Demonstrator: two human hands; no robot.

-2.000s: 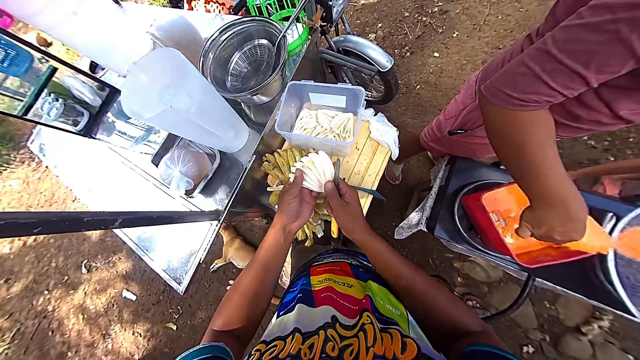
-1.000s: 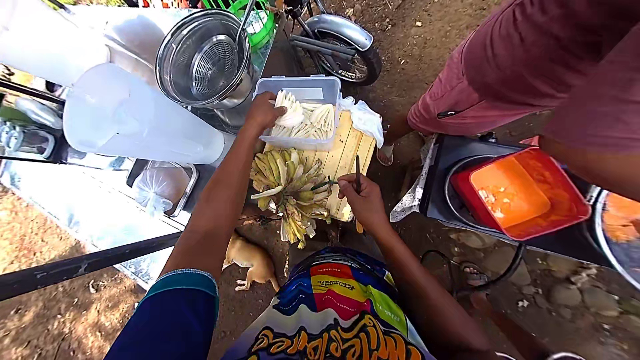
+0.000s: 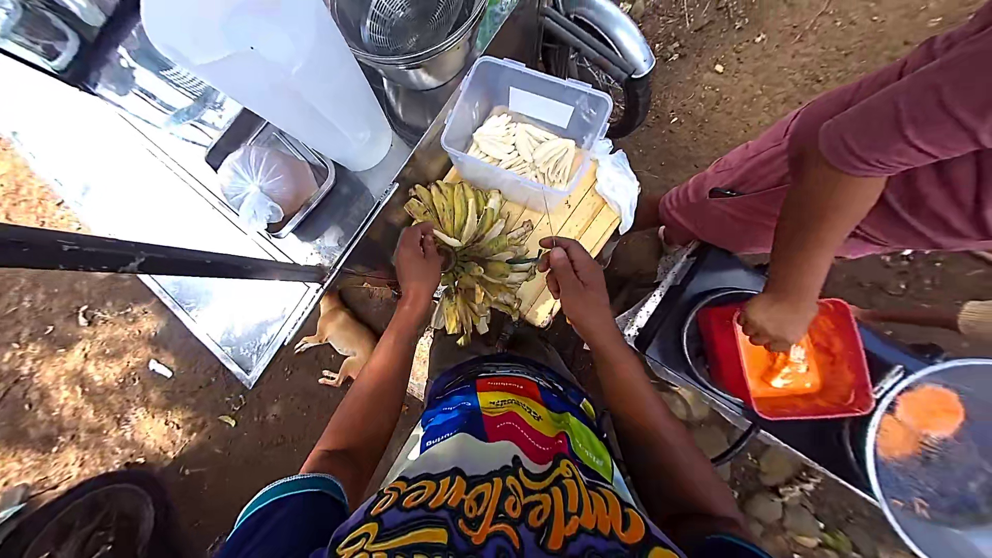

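Note:
A bunch of yellow-brown bananas (image 3: 484, 263), fanned out and partly opened, rests at the left of a slatted wooden surface (image 3: 577, 225). My left hand (image 3: 418, 260) grips its left edge, the fingertips partly hidden. On the other side, my right hand (image 3: 575, 283) holds a small knife (image 3: 522, 261), its dark blade pointing left at the bunch; the handle is mostly hidden by the hand. Just beyond the bunch, a clear plastic container (image 3: 496, 174) holds pale, peeled banana fans (image 3: 527, 147). A white plastic bag (image 3: 618, 186) lies against the container's right side.
At left stands a metal counter (image 3: 232, 306) with a white plastic tub (image 3: 271, 77), a bagged item (image 3: 263, 182) and steel pots (image 3: 418, 66). A dog (image 3: 341, 341) lies below. To the right, another person's hand (image 3: 779, 318) is in a red tray (image 3: 856, 360), beside a pan (image 3: 942, 465).
My left hand has moved from the container back to the banana bunch. The peeled banana fan it held earlier is out of the hand. The other person's hand is now in the red tray.

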